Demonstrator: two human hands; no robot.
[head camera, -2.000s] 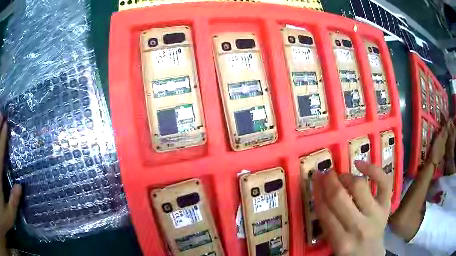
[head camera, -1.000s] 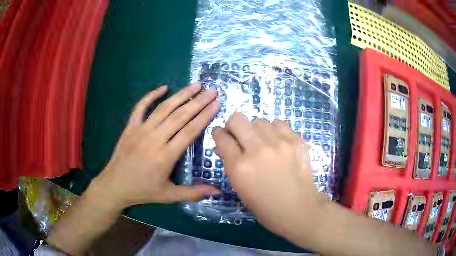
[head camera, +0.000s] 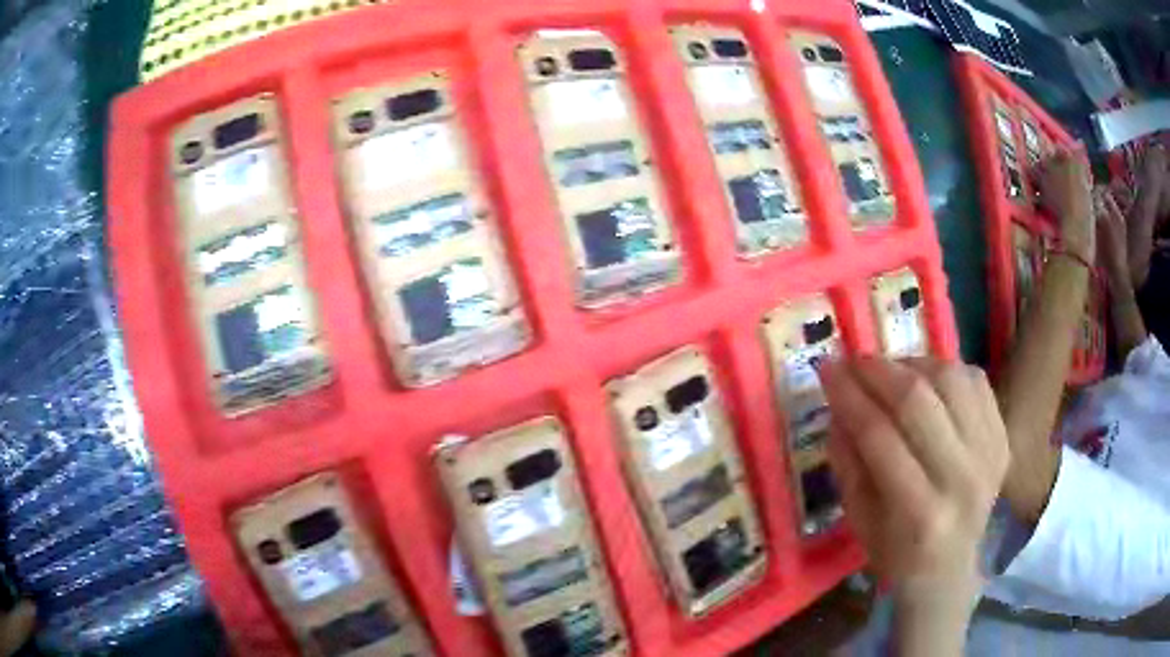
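Note:
A red foam tray (head camera: 552, 347) fills the middle, with gold phone bodies (head camera: 693, 481) in two rows of pockets, each with a white label and dark camera window. My right hand (head camera: 917, 443) is over the near row's right part, fingers bent together at the fourth phone body (head camera: 806, 411); its fingertips are hidden, and whether they hold a small piece cannot be told. My left hand (head camera: 16, 625) is a dark sliver cut off at the lower left edge, beside the shiny clear plastic over the lens sheet (head camera: 77, 475).
A yellow perforated sheet (head camera: 237, 28) lies beyond the tray. Black strips on white backing (head camera: 956, 28) are at the top right. Another red tray (head camera: 994, 193) stands at the right, with a neighbouring person's arms (head camera: 1059, 308) and white sleeve beside it.
The view has swung from the plastic-covered sheet to the phone tray. My right hand has left the sheet and is over the near row. My left hand is now mostly out of the picture.

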